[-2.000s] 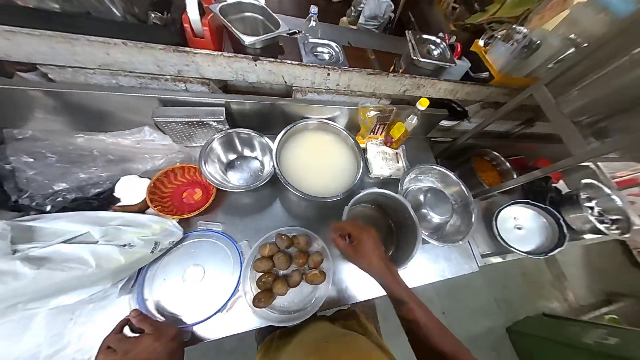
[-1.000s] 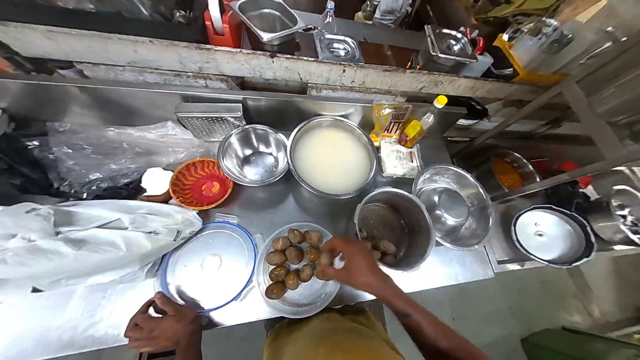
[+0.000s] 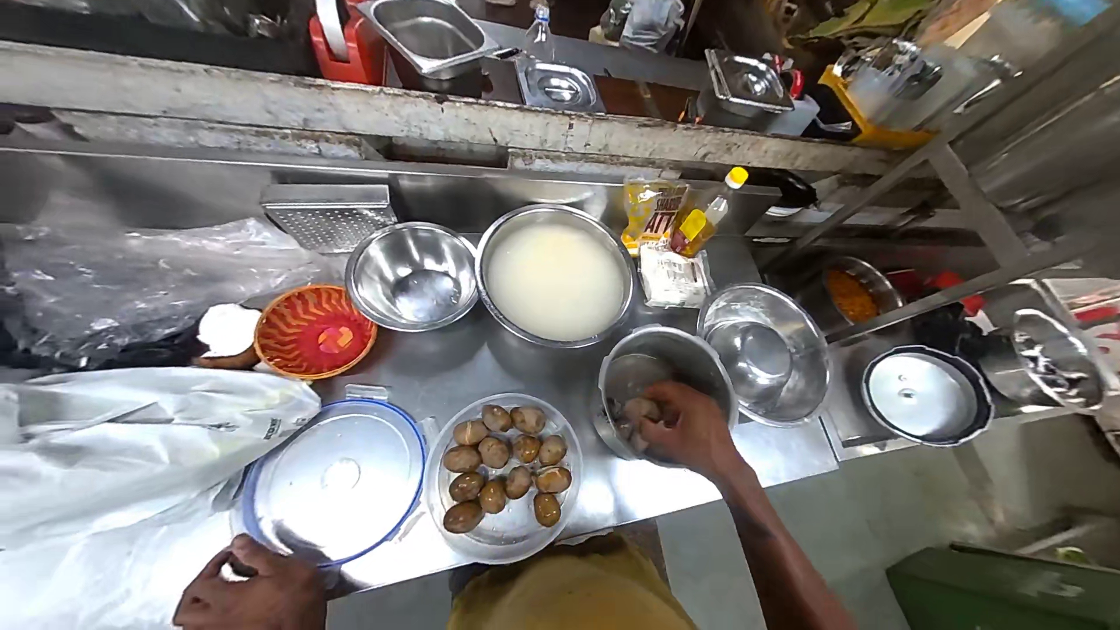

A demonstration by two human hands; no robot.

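Note:
My right hand (image 3: 687, 424) reaches into a deep steel pot (image 3: 669, 341), its fingers closed on a brown potato (image 3: 641, 409); more brown pieces lie below it. To the left, a clear plastic container (image 3: 516, 529) holds several brown potatoes (image 3: 494, 452) with wet skins. A round clear lid with a blue rim (image 3: 341, 477) lies beside it on the steel counter. My left hand (image 3: 254, 584) rests at the counter's front edge by the lid, fingers curled, with nothing visible in it.
Behind stand an empty steel bowl (image 3: 413, 276), a large pot of cloudy whitish liquid (image 3: 556, 276), a red-orange basket (image 3: 316, 332), an oil bottle (image 3: 710, 214) and a flour packet (image 3: 652, 210). Another steel bowl (image 3: 765, 354) is right of the deep pot; white plastic sheeting (image 3: 131, 446) covers the left side.
My right hand has moved right, from over the potatoes in the clear container into the steel pot. Compared with the earliest frame, the container holds more potatoes.

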